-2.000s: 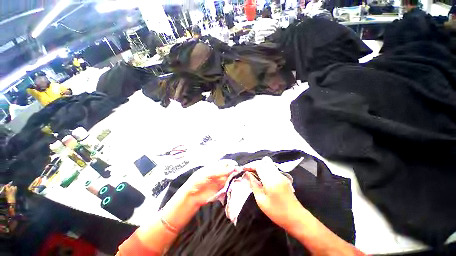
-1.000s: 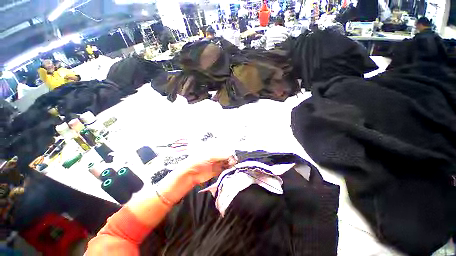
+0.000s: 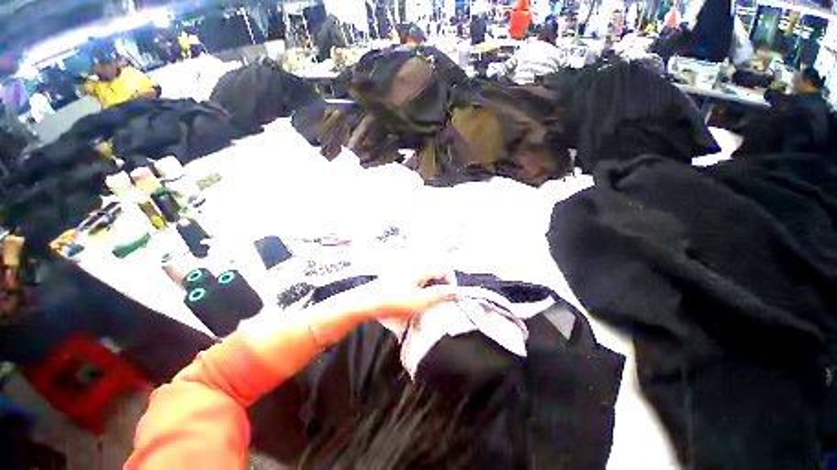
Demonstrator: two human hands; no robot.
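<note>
A black coat lies in front of me over the lap and table edge. A white shoulder pad, curved and partly folded, lies on it. My left hand reaches in from the lower left with its fingertips at the pad's upper left edge, pinching the pad and dark cloth. Its fingers are blurred. A smaller pale piece shows at the coat's right part. My right hand is out of the picture. No needle or thread can be made out.
Black thread cones, slimmer spools, a phone and scissors are at left. A dark coat pile is at right, brown-black garments behind. A red stool is lower left. People are beyond.
My right hand was on the pad at first and has since left the picture. My left hand stays at the pad, its forearm now flatter across the coat. The pad lies more spread. The view has shifted.
</note>
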